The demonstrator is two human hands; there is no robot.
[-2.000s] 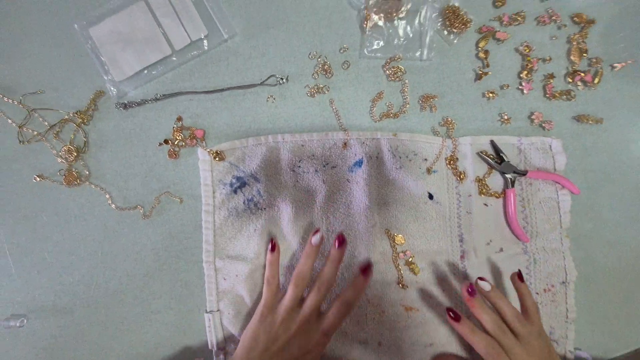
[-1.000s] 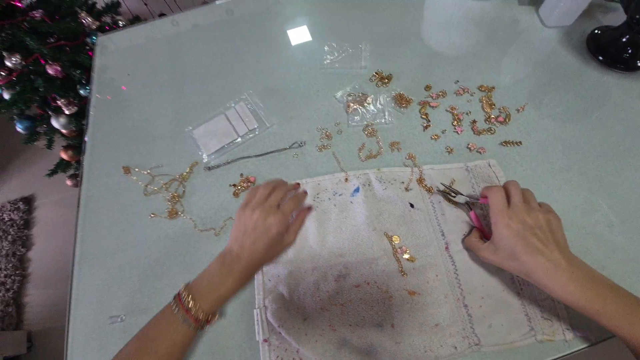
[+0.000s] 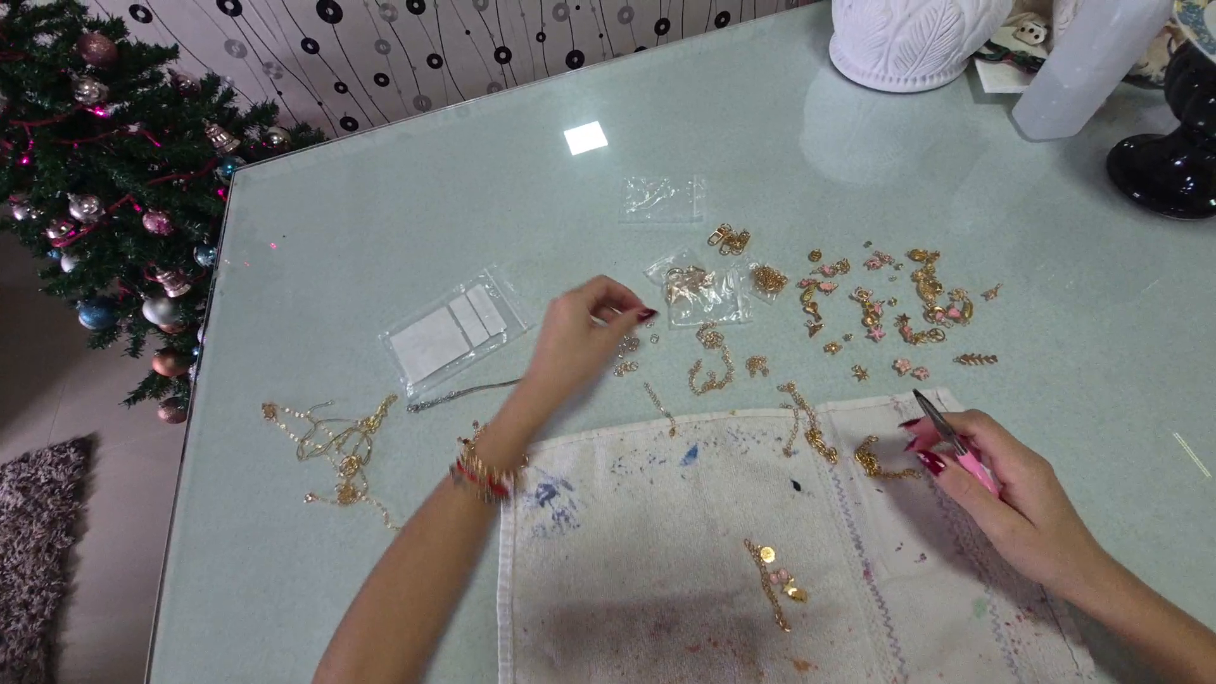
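My right hand [image 3: 1007,484] holds pink-handled pliers [image 3: 950,437], jaws pointing up, over the right part of a stained white towel [image 3: 646,532]. A small gold chain [image 3: 879,464] lies just left of its fingertips. My left hand [image 3: 584,332] hovers over small gold rings [image 3: 627,353], thumb and a finger close together; whether something is between them I cannot tell. Left of the clear bag with gold findings [image 3: 703,293] are its fingertips. A gold chain with coin and pink charms [image 3: 774,581] rests on the towel. Gold and pink charms [image 3: 874,309] lie at the upper right.
Left of my left arm are tangled gold necklaces [image 3: 347,456], a clear bag with white cards [image 3: 451,332] and a dark silver chain [image 3: 461,392]. A white vase [image 3: 917,43] and a black glossy base [image 3: 1164,176] stand at the back right. A decorated tree [image 3: 95,190] is beyond the table's left edge.
The pliers lay on the towel two seconds ago and are now in my right hand. My left hand has gone from the towel up to the small rings. The view has tilted up and widened.
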